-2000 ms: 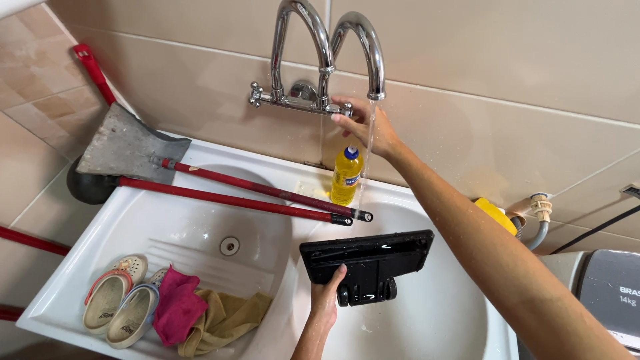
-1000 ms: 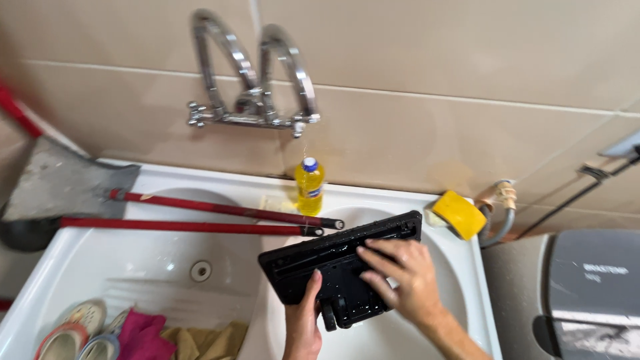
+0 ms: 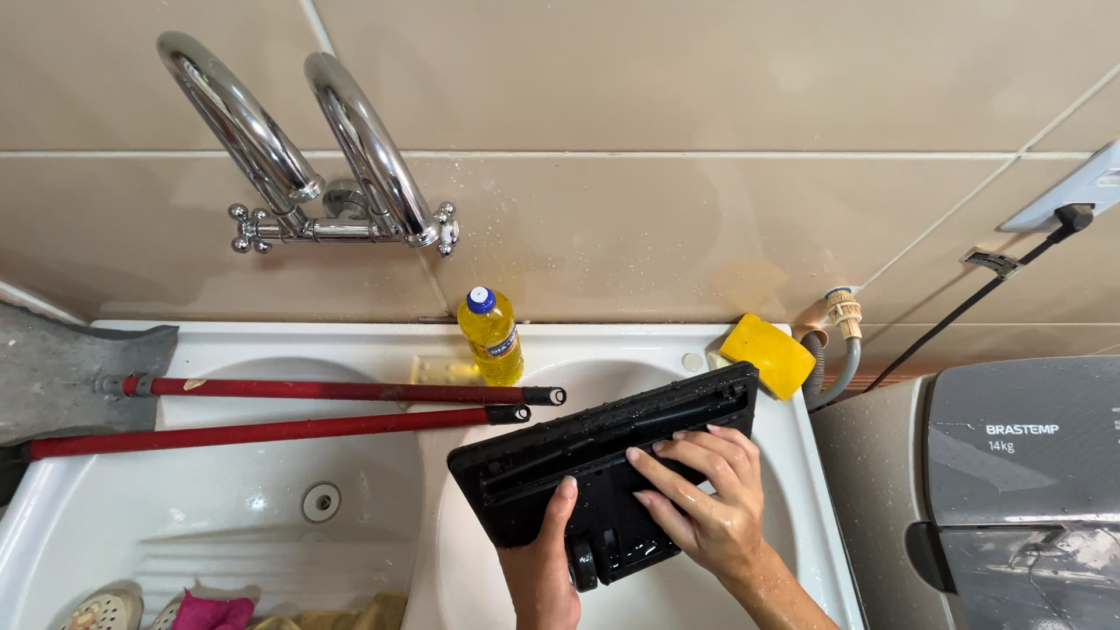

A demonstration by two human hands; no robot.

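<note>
A wet black plastic floor-cleaner head (image 3: 604, 464), with a wheel at its lower side, is held tilted above the right basin (image 3: 472, 560). My left hand (image 3: 547, 560) grips its lower left edge, thumb on top. My right hand (image 3: 709, 499) lies with spread fingers on its right part, fingertips touching the surface. Behind it stands a bottle of yellow liquid (image 3: 492, 337) with a blue and white cap. A yellow sponge (image 3: 768, 354) rests at the back right corner of the sink. No stream of water shows from the chrome double-spout faucet (image 3: 341, 227).
Two red handles (image 3: 289, 390) cross the left basin (image 3: 254, 490), one joined to a grey dustpan (image 3: 79, 367). Clogs (image 3: 109, 608) and a pink cloth (image 3: 213, 612) lie at the lower left. A grey washing machine (image 3: 1024, 446), hose (image 3: 847, 376) and power cord (image 3: 954, 319) are at the right.
My right hand has left the faucet handle and come down onto the black head. The water stream seen earlier no longer shows. The black head is now more tilted. The view has shifted.
</note>
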